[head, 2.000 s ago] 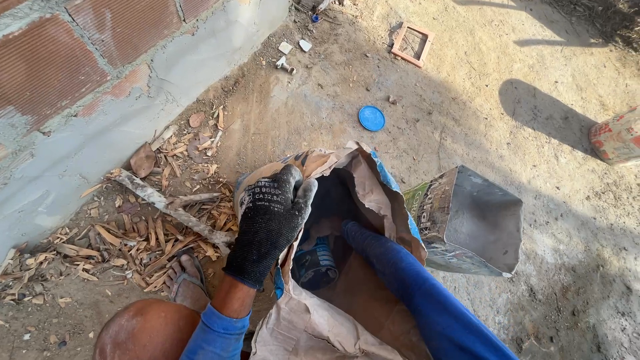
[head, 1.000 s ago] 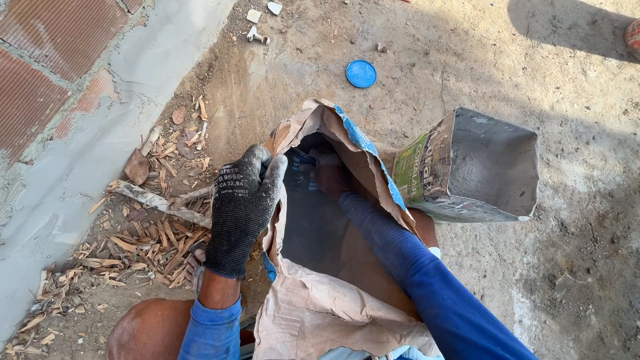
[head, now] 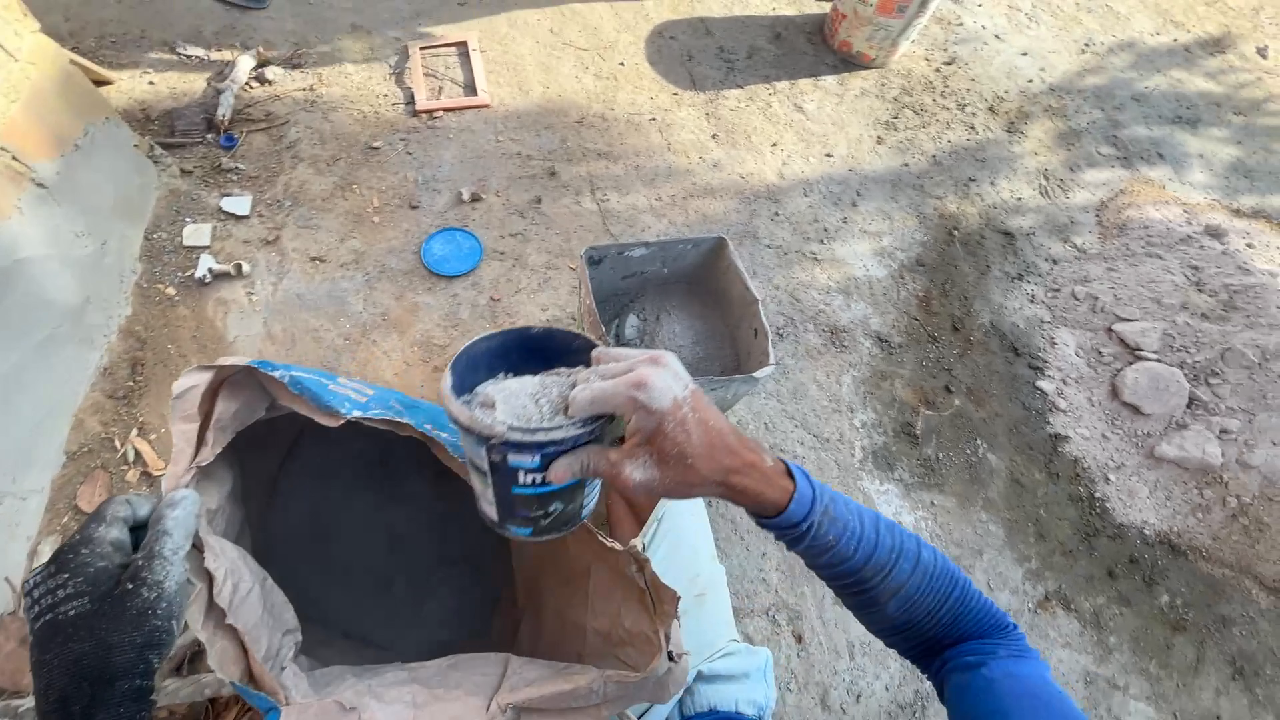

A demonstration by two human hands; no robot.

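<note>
My left hand (head: 110, 600), in a black work glove, grips the left rim of an open paper sack (head: 590, 610). The inside of the sack is dark, and its contents are hard to make out. My bare right hand (head: 650, 420), dusted with powder, holds a dark blue plastic tub (head: 540, 500) by its rim, over the sack's right edge. Grey powder (head: 525, 400) lies inside the tub. Just behind the tub stands a square metal can (head: 750, 330) with grey powder in it.
A blue round lid (head: 452, 251) lies on the ground beyond the sack. Farther off are a small reddish frame (head: 480, 75) and a stained bucket (head: 875, 30). A heap of sandy material with lumps (head: 1152, 388) is at the right, a plastered wall (head: 70, 270) at the left.
My right hand was down inside the sack and is now out, above its right edge, holding the tub with powder. My left hand remains at the sack's rim. The view has shifted.
</note>
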